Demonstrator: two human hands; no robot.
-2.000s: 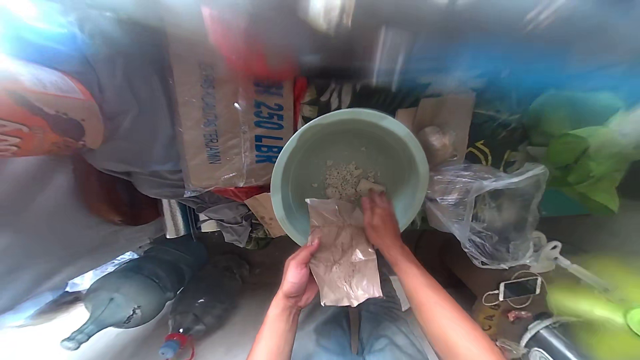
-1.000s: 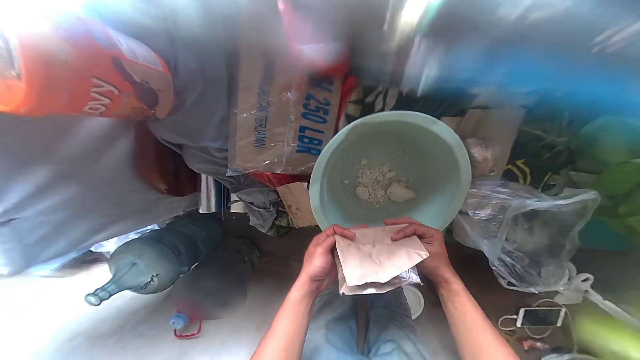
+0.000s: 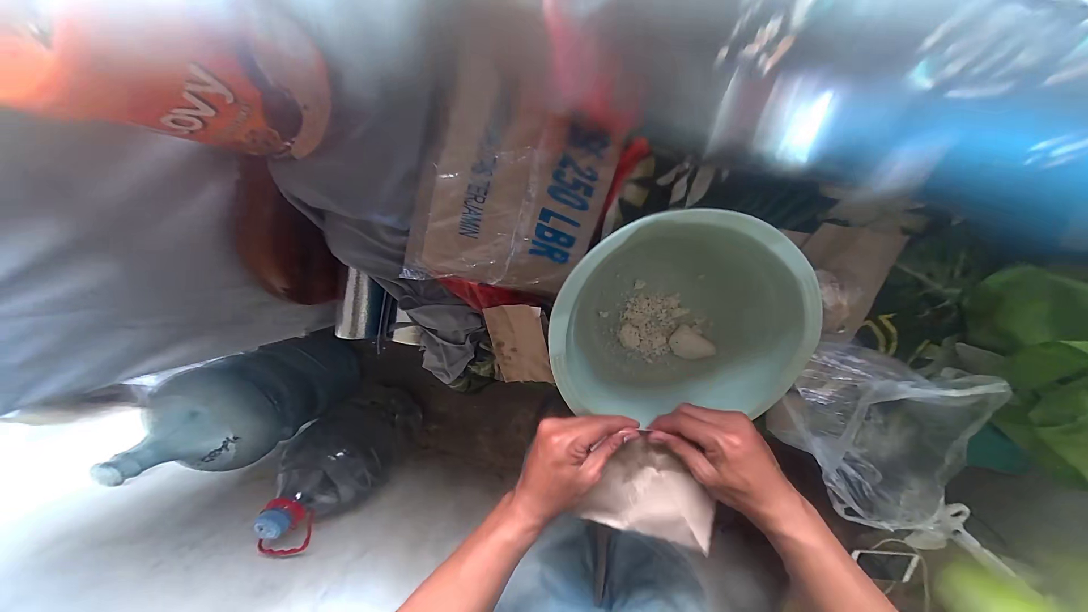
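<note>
A brown paper piece [image 3: 650, 501], folded or bag-like, hangs between my two hands just below the near rim of a pale green plastic basin [image 3: 739, 387]. My left hand [image 3: 565, 467] pinches its upper edge between thumb and fingers. On the same edge, close beside it, my right hand [image 3: 722, 450] pinches with thumb and fingertips. Inside the basin lie pale crumbs [image 3: 654, 319] and a larger pale lump [image 3: 693, 343]. Whether the paper holds anything is hidden.
Left of the basin lies a printed cardboard box [image 3: 510, 195]. A large bottle [image 3: 229, 416] and a clear plastic bottle with a blue cap [image 3: 331, 467] rest at lower left. On the right are a clear plastic bag [image 3: 901, 433], a phone [image 3: 886, 565] and green leaves [image 3: 1045, 365].
My right hand has come out of the basin to the paper, and the lump it touched lies among the crumbs. Both hands have since drawn close together on the paper's edge.
</note>
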